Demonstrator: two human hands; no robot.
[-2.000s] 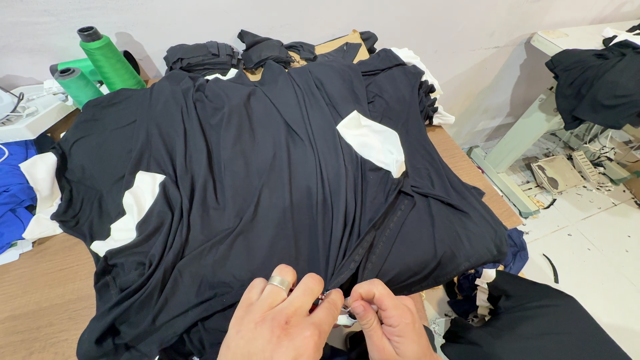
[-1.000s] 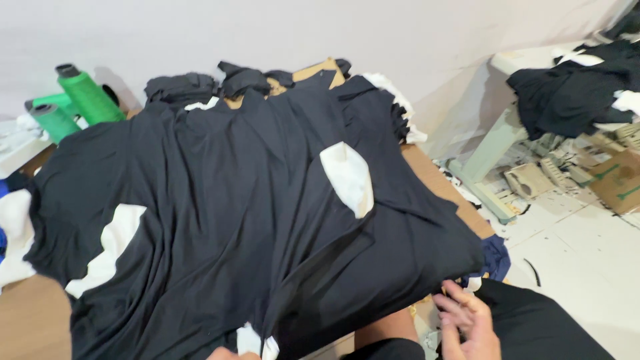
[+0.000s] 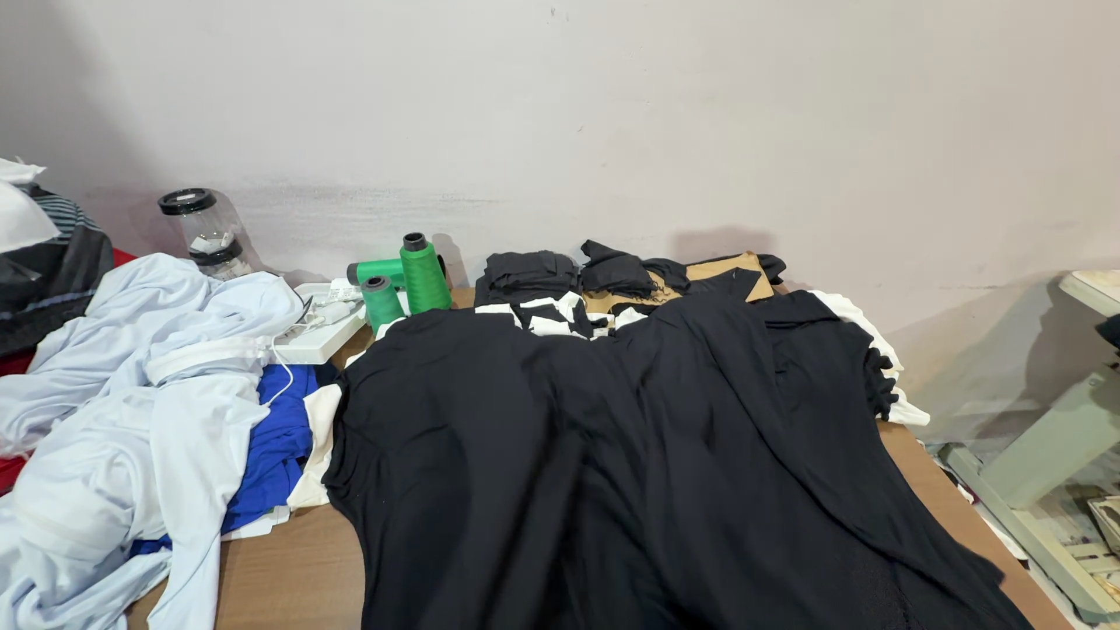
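Neither my left hand nor my right hand shows in the head view at this moment. Black fabric garments lie spread and layered across the wooden table, with loose folds and a blurred part near the bottom middle. Their near edge runs out of the frame. White fabric pieces show at the far edge of the black cloth, and more white cloth sticks out at its right corner.
Green thread cones stand behind the cloth beside a white power strip or tray. Folded black pieces and brown cardboard lie by the wall. Pale blue garments, blue cloth and clear jars are at left.
Both hands, seen earlier at the near edge of the black cloth, have left the view. The white patches on top of the cloth no longer show. The view has swung up and left.
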